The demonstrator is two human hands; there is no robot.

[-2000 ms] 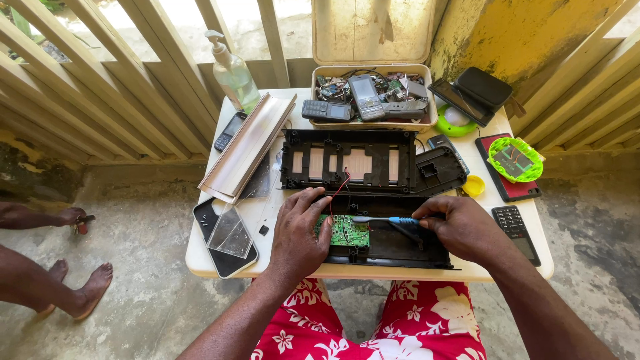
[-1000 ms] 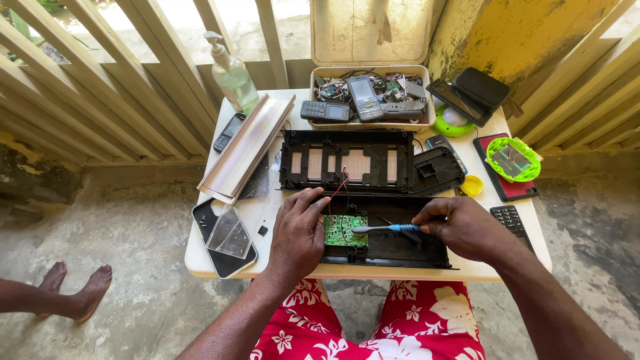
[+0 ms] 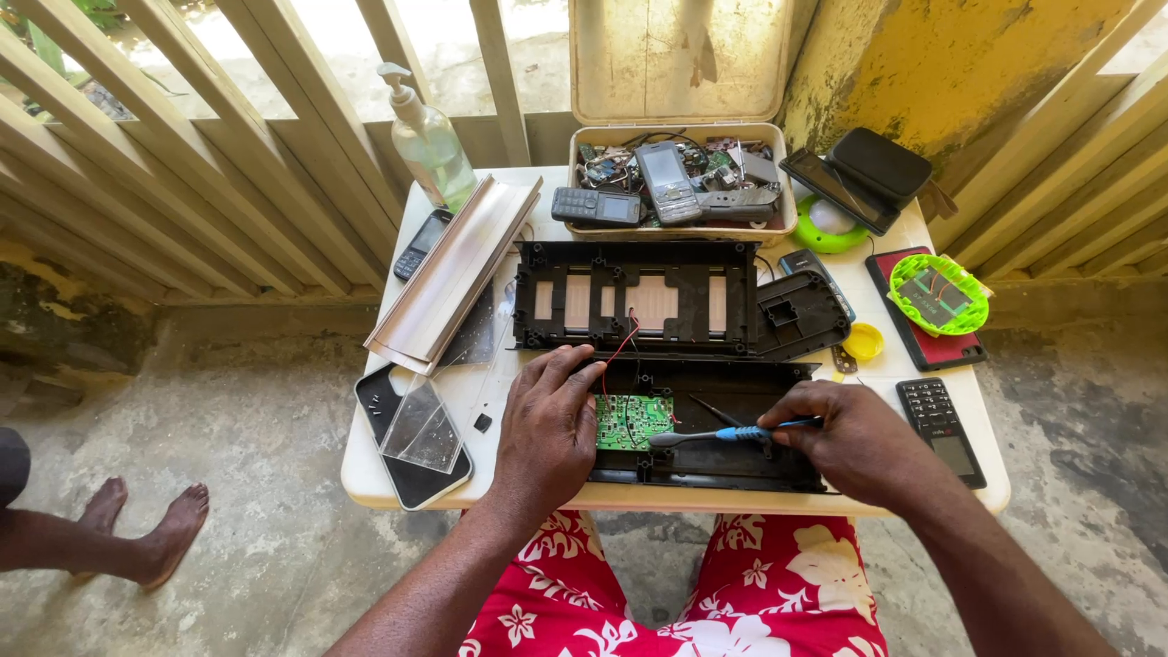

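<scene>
A green circuit board (image 3: 630, 422) lies in the left part of a black plastic housing (image 3: 730, 470) at the table's near edge. My left hand (image 3: 550, 429) rests on the housing's left end and the board's left edge, fingers bent. My right hand (image 3: 844, 438) grips a blue-and-grey toothbrush (image 3: 721, 435), whose head touches the board's lower right edge. Red and black wires run from the board to a second black housing half (image 3: 639, 301) just behind. A thin dark pointed piece (image 3: 714, 410) lies inside the near housing, beside the brush; my right hand hides the housing's right end.
Behind stands an open box (image 3: 680, 234) of phones and electronic parts. A pump bottle (image 3: 429, 146), a long metallic-looking panel (image 3: 456, 274) and a phone case (image 3: 415, 474) with clear plates are on the left. A keypad phone (image 3: 942, 433) and green round casing (image 3: 940, 294) lie right. Another person's feet (image 3: 151, 534) are at left.
The brush in my right hand has shifted on the board, from its upper area to the lower right edge. My left hand stays about where it was. The other person's hand has left view.
</scene>
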